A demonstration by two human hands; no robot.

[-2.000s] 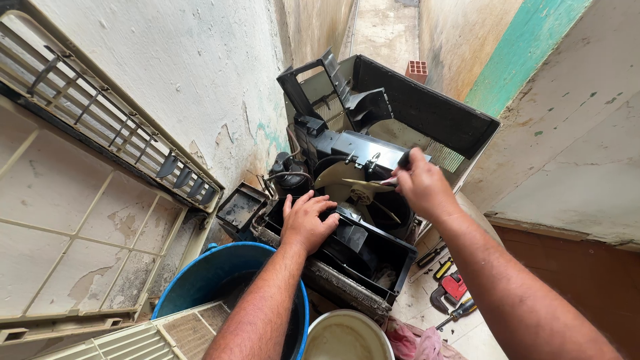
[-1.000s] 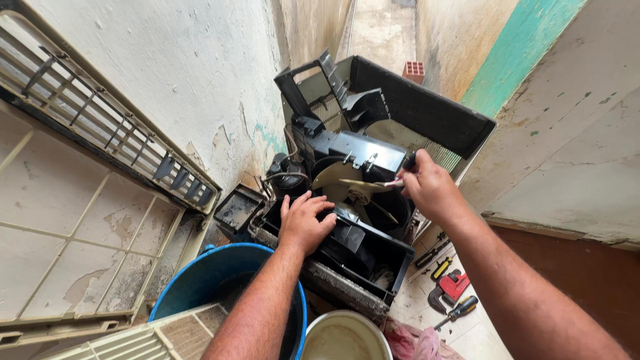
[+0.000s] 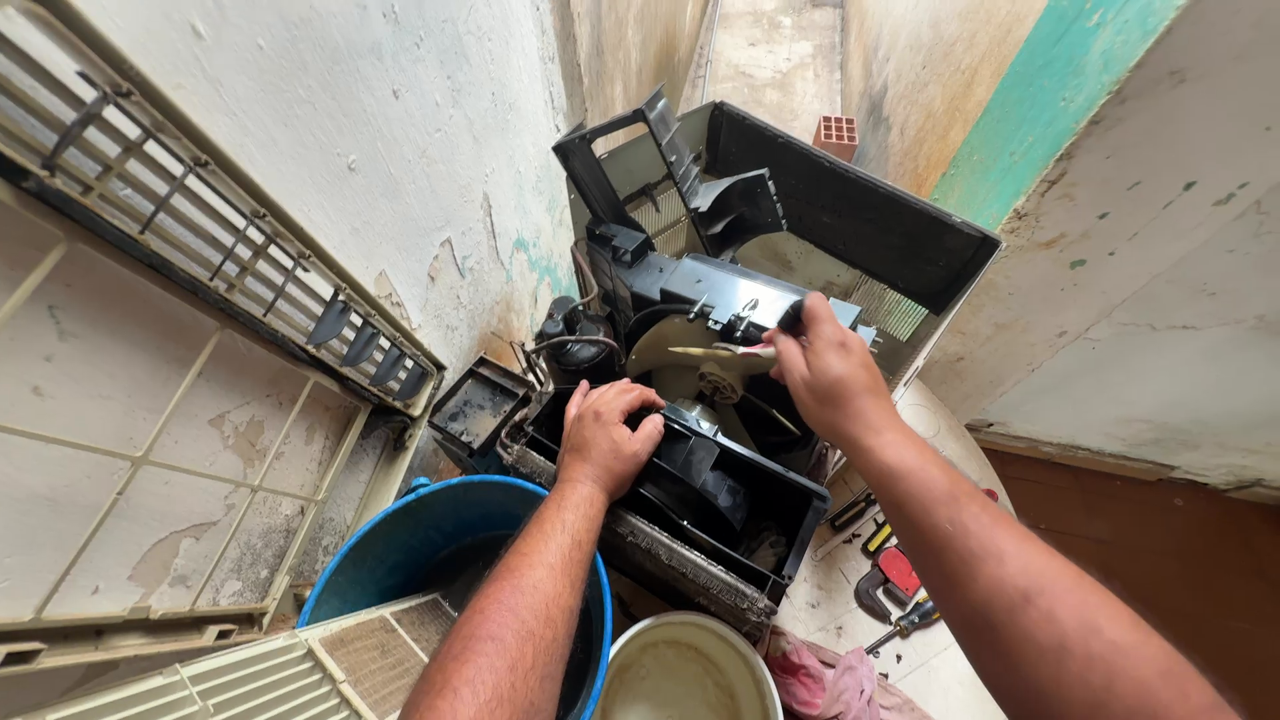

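Observation:
An opened air conditioner has a black plastic housing (image 3: 745,465) and a pale fan (image 3: 690,360) in its round opening. My left hand (image 3: 610,435) lies at the housing's near left, its fingers curled over the inner wall and the thumb on the near side. Over the fan's right side, my right hand (image 3: 825,370) holds a slender tool (image 3: 730,350) with a white and red part. The tool points left across the blades; its exact kind and any contact with them cannot be told. A dark rounded part shows at the same hand's fingers.
Below stand a blue bucket (image 3: 345,555) and a pale round basin (image 3: 765,665). Screwdrivers (image 3: 915,618), a red-and-black clamp-like tool (image 3: 900,575) and a pink rag (image 3: 830,685) lie at right. Slatted panels (image 3: 230,690) stand at left; the outer casing (image 3: 860,210) sits behind.
My right hand has shifted slightly left with the slender tool over the fan. My left hand stays on the housing.

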